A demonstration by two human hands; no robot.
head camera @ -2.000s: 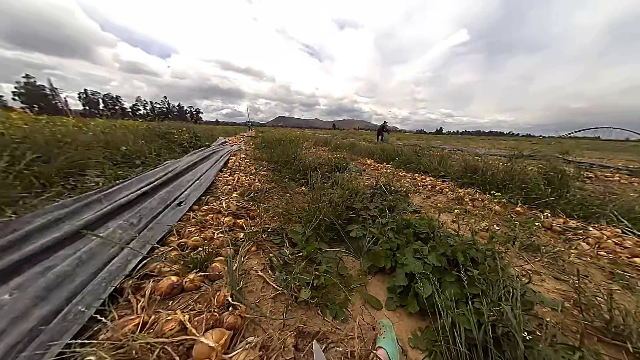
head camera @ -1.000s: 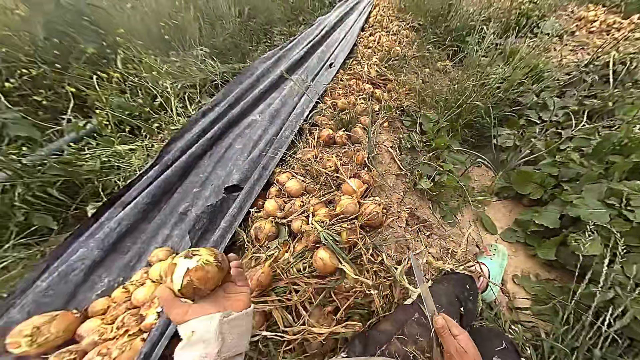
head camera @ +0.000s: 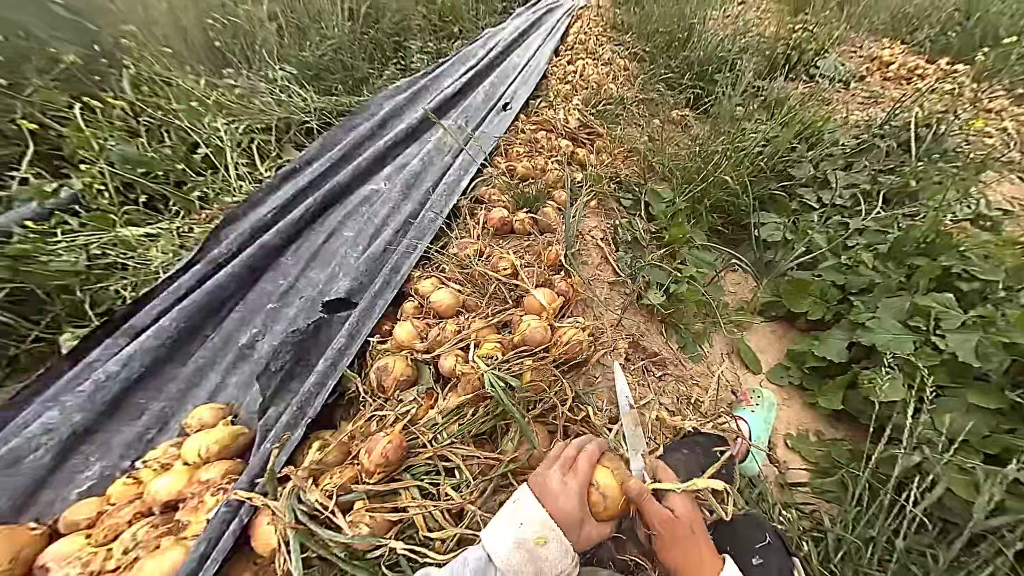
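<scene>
Near the bottom centre, my left hand (head camera: 570, 488) is closed around a yellow onion (head camera: 606, 490). My right hand (head camera: 676, 524) touches the onion's right side and holds a knife (head camera: 630, 420), its blade pointing up and away from me. Dry leaves (head camera: 696, 485) stick out to the right between the right hand's fingers; the knife's handle is hidden in that hand. Many onions with dried tops (head camera: 532, 330) lie in a row on the soil ahead. At lower left, a pile of onions (head camera: 172, 484) without long tops rests on a dark sheet (head camera: 320, 240).
The dark sheet runs away along the row's left side, with a torn hole in it. Tall grass and weeds (head camera: 160, 152) grow beyond it. Leafy plants (head camera: 896, 320) stand at the right, near a teal shoe (head camera: 754, 428). More onions (head camera: 896, 68) lie at upper right.
My left hand has moved right, from above the pile to beside my right hand. The onion it held a second ago is gone from it; another is in it now. The view has tilted down since the first frame.
</scene>
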